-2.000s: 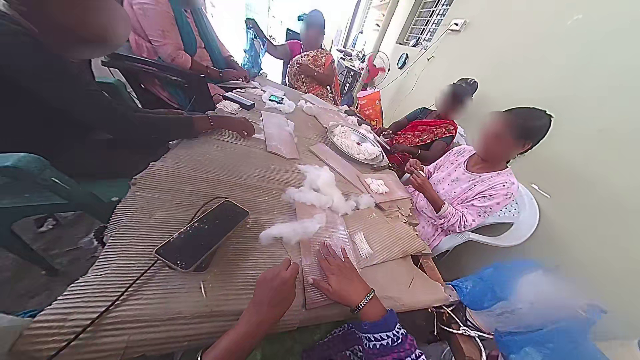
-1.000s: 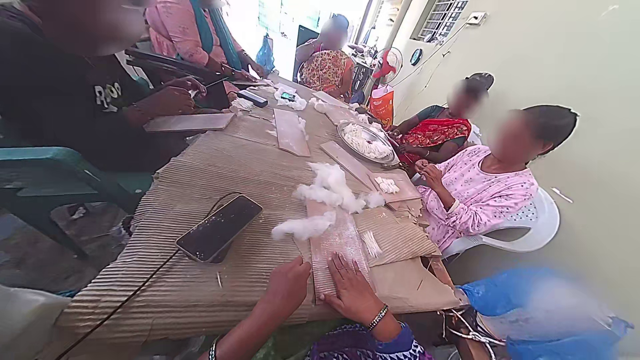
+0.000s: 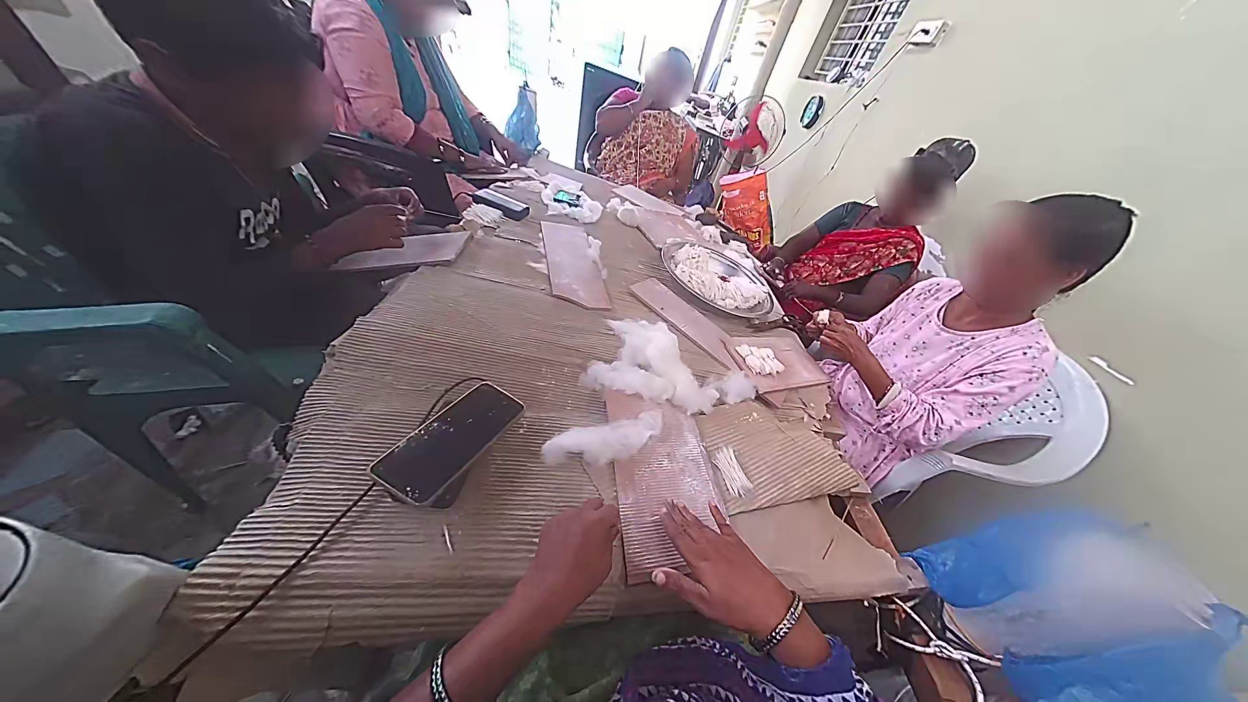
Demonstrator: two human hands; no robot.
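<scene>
My right hand lies palm down with spread fingers on the near part of a ribbed flat board. Beside the board's left edge, my left hand is curled; whether its fingers hold anything cannot be told. Loose cotton wool covers the board's far end, and a longer tuft reaches over its left edge. A small bundle of thin white cotton wicks rests on corrugated cardboard just right of the board.
Corrugated cardboard covers the table. A smartphone with a cable lies left. Farther off are a steel plate of white cotton pieces, other boards and several seated people. Blue plastic bags are at the right.
The person in black at the left now sits with both hands raised over a board; two seconds ago one hand lay on the table. My hands stay near the same board.
</scene>
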